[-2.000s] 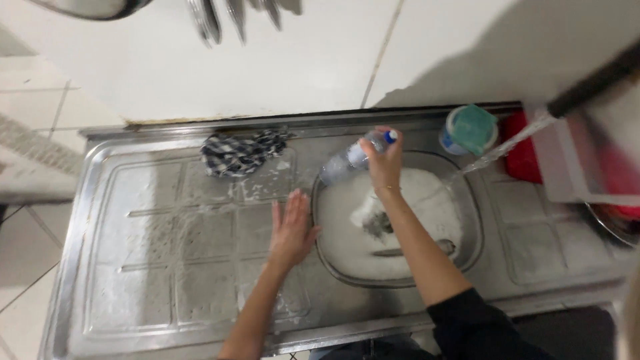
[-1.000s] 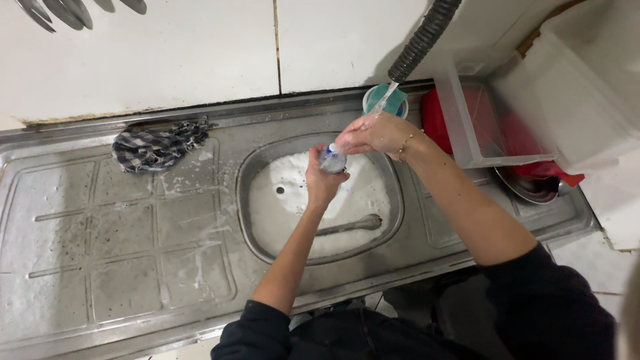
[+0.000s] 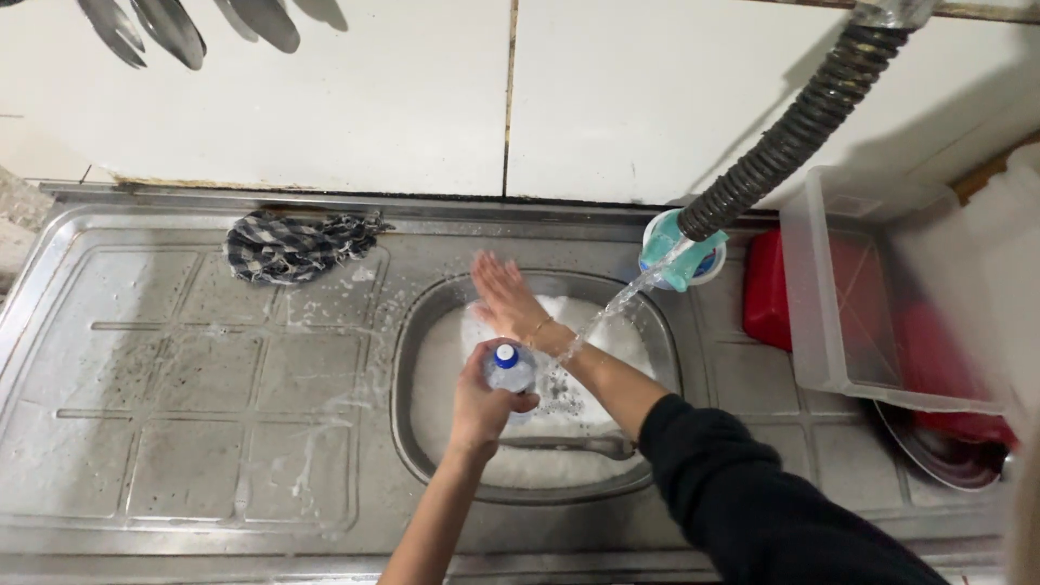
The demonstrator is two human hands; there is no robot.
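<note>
My left hand (image 3: 485, 406) grips a clear plastic bottle (image 3: 510, 375) with a blue and white cap, upright over the oval sink basin (image 3: 400, 390). My right hand (image 3: 508, 296), fingers apart and holding nothing, is over the upper left part of the basin beyond the bottle. Water (image 3: 621, 301) runs from a black corrugated hose (image 3: 784, 134) and meets my right wrist. White suds fill the basin, and a metal utensil (image 3: 569, 444) lies in them, its near end partly behind my left hand.
A checkered cloth (image 3: 296, 248) lies on the steel drainboard (image 3: 309, 370) at left. Behind the basin stands a white tub (image 3: 697, 275) with a teal cloth (image 3: 678, 252) on it. At right are a red container (image 3: 765, 292), a clear plastic bin (image 3: 821, 325) and a pan (image 3: 934, 455). Metal utensils hang above.
One second ago both hands were together at the bottle's cap. My right hand has since let go and moved left across the basin, while my left still holds the bottle.
</note>
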